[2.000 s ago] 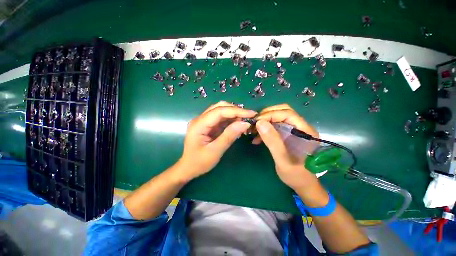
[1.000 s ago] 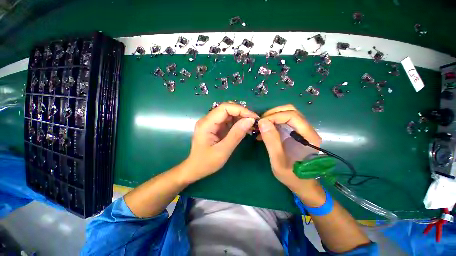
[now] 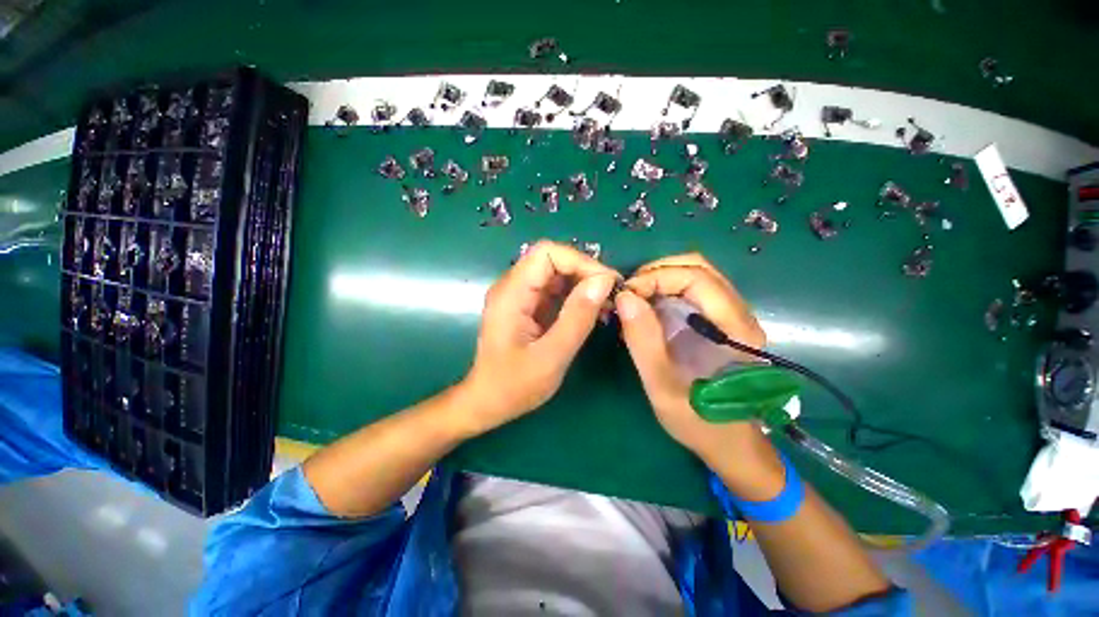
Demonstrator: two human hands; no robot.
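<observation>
My left hand and my right hand meet fingertip to fingertip over the middle of the bench. A small dark electronic module is pinched between them, mostly hidden by the fingertips. My right hand, with the blue wristband, also holds the dispensing syringe; its clear barrel is largely hidden in the palm. The green adapter head shows below that hand. The clear air hose and a thin black cable run off to the right.
Many small modules lie scattered beyond my hands, some on the white strip. Stacked black compartment trays stand at left. At right are a handwritten label, a grey controller box, white tissue and red-handled cutters.
The green adapter head and hose have shifted left and the syringe has turned slightly in my right hand. My left hand has moved slightly right. The fingertips still meet at the module.
</observation>
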